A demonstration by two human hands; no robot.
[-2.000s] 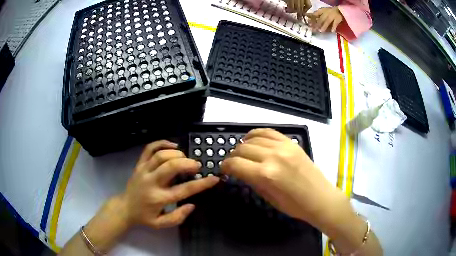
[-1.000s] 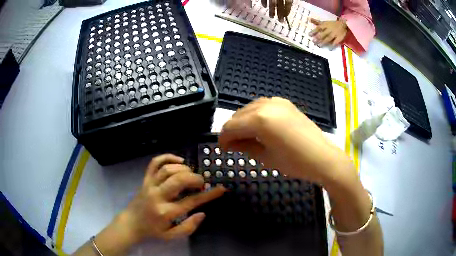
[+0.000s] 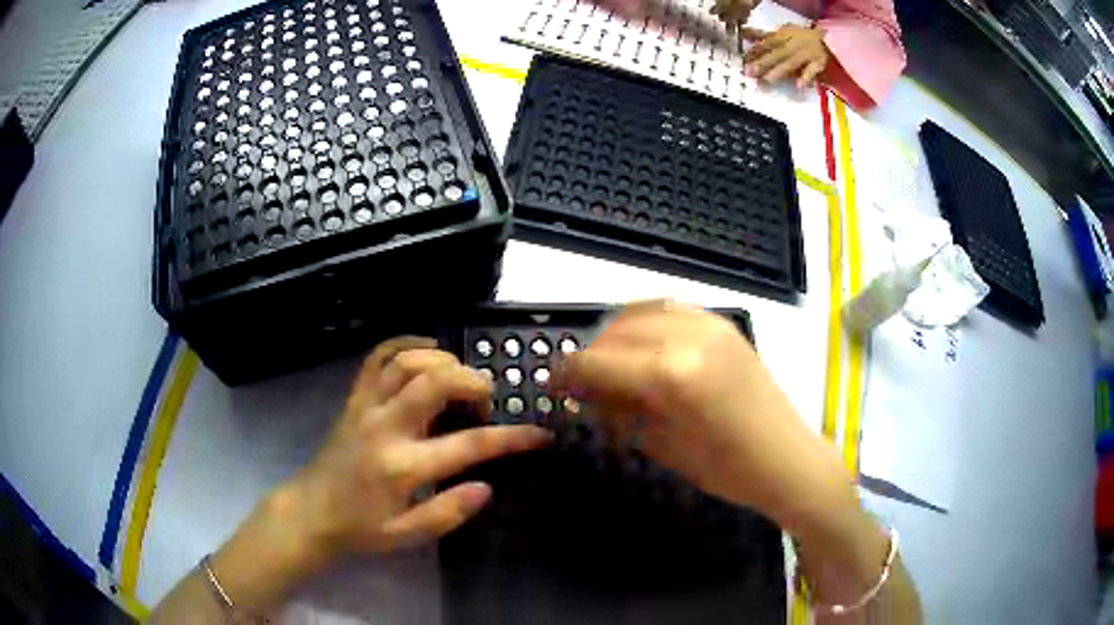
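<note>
A black working tray (image 3: 611, 537) lies nearest me, with round pockets. Silver round components (image 3: 541, 376) fill pockets in its upper rows; the lower part is dark. My left hand (image 3: 409, 446) rests at the tray's left edge, index finger stretched over the pockets; whether its fingertips hold anything is not clear. My right hand (image 3: 684, 391) is over the upper middle of the tray, blurred, fingers bent down and pointing left. Its fingertips are blurred, so I cannot tell if they hold a component. It hides the tray's upper right pockets.
Stacked component trays (image 3: 330, 293) stand at left. Another black tray (image 3: 648, 183) lies at centre back. A person's pink sleeve and hand (image 3: 788, 55) are over a white part board (image 3: 635, 49). At right are a squeeze bottle (image 3: 880, 299), crumpled tissue (image 3: 944, 287), paper (image 3: 904, 427) and spare tray (image 3: 983, 220).
My right hand has come down and back from its raised pose over the tray's top edge. My left hand has stayed at the tray's left side. The view has shifted slightly.
</note>
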